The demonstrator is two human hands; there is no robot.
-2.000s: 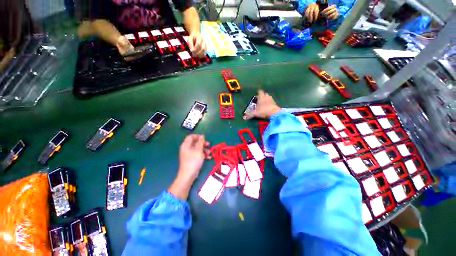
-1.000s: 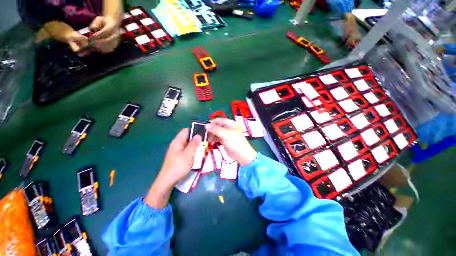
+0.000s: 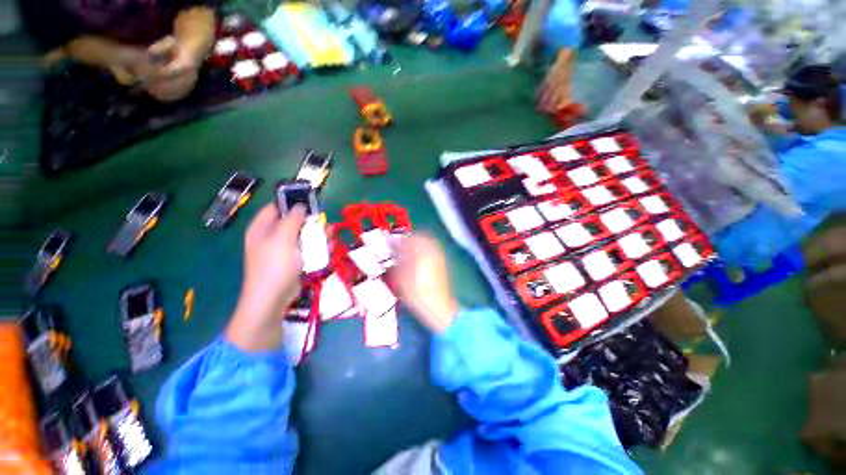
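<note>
My left hand (image 3: 269,260) holds an unfinished phone body (image 3: 298,197) upright, its dark screen at the top and its pale keypad area below. My right hand (image 3: 422,276) is blurred, at the right side of a loose pile of red front covers with white backing (image 3: 376,304); its fingertips are at a cover there, and I cannot tell if they grip it. The pile lies on the green mat between and just beyond my hands. Two covered phones, red with yellow-orange borders (image 3: 370,151), lie beyond the pile.
Unfinished phone bodies (image 3: 142,325) lie at left, near an orange bag (image 3: 17,399) and a small orange piece (image 3: 189,303). A black tray of red covers (image 3: 547,341) is at right. Another person's hands (image 3: 167,70) are across the bench, another hand (image 3: 557,85) farther right.
Both hands were together at the phone body; now they are apart, the left holding it and the right at the pile. The view has shifted, and several covers in the pile lie differently.
</note>
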